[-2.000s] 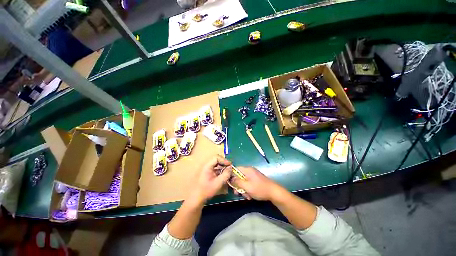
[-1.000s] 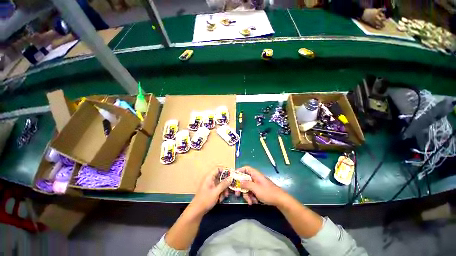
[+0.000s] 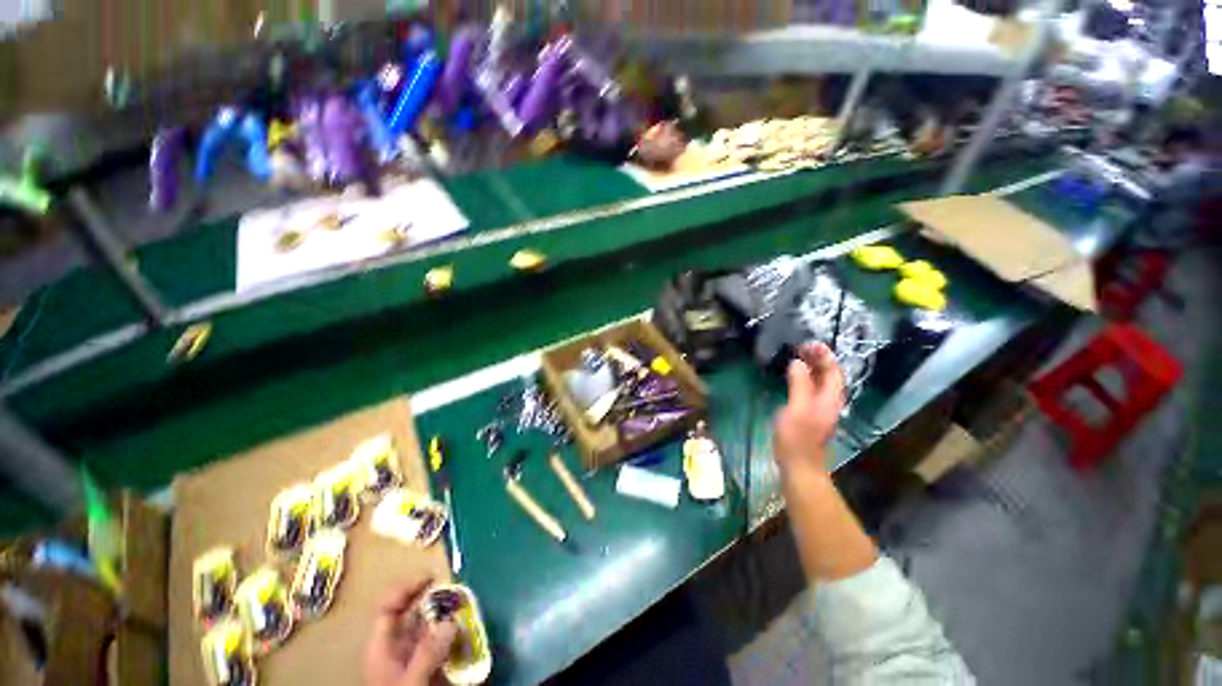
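My left hand (image 3: 410, 638), low in the view and cut off by the bottom edge, holds a part-built unit (image 3: 468, 635) with a pale rim and yellow and dark inside, over the cardboard sheet's (image 3: 302, 449) right edge. Several similar units (image 3: 319, 572) lie in rows on that sheet. My right hand (image 3: 809, 402) is stretched out to the right, raised in front of the cable bundle (image 3: 854, 335). It is blurred; its fingers are close together and I see nothing in it.
An open parts carton (image 3: 627, 444) stands mid-bench. Two wooden-handled tools (image 3: 537, 512), a white block (image 3: 649, 485) and a yellow-white unit (image 3: 702, 468) lie near it. Yellow pieces (image 3: 919, 286) lie far right. A red stool (image 3: 1107, 389) stands on the floor. A person's hand (image 3: 659, 145) shows opposite.
The view has swung right. My hands have parted: the left keeps the unit beside the cardboard, the right has let go and reached out to the right.
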